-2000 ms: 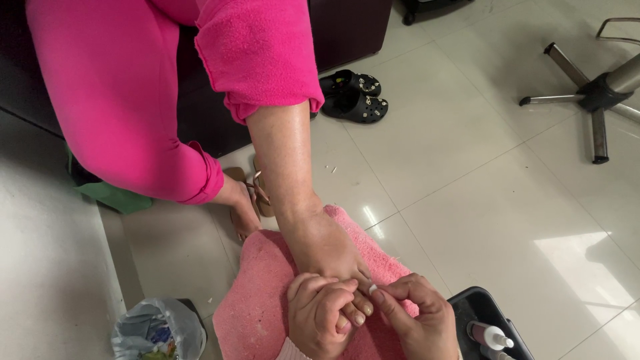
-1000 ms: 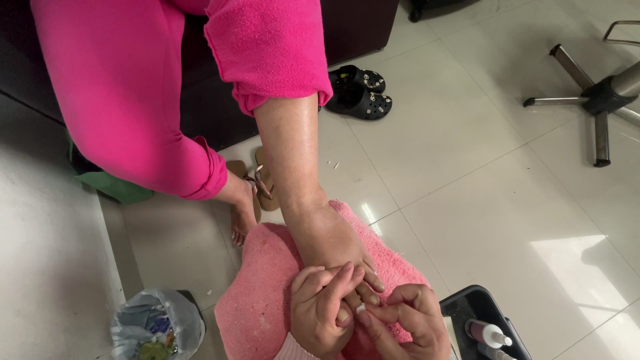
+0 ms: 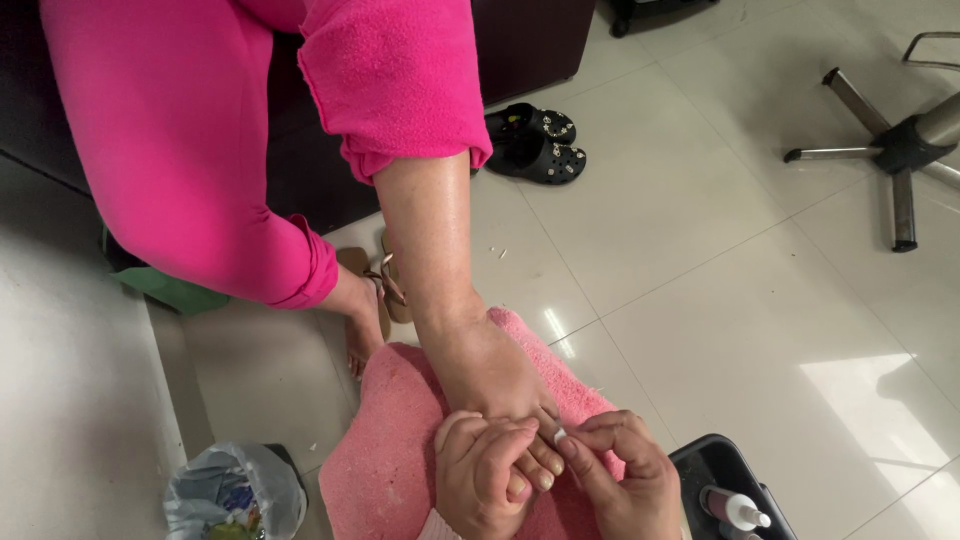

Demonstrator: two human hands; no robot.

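Another person's bare foot [image 3: 487, 367] rests on a pink towel [image 3: 382, 450] at the lower middle. My left hand [image 3: 484, 472] is curled around the toes on the foot's left side and holds them. Between thumb and fingers of my right hand [image 3: 626, 465] is a small white piece, perhaps cotton [image 3: 560, 435], touching a toe at the foot's right side. The toenails near it look pale and shiny. Part of the toes is hidden behind my left fingers.
A lined waste bin [image 3: 289, 480] stands lower left, a black tray [image 3: 701, 457] with bottles [image 3: 727, 506] lower right. Sandals [image 3: 401, 300] lie by the person's other foot [image 3: 364, 330]. Black clogs [image 3: 544, 161] and a metal chair base [image 3: 900, 150] are farther off.
My right hand with the white piece has moved from the toes near my left fingers to a toe farther right. My left hand still holds the foot.
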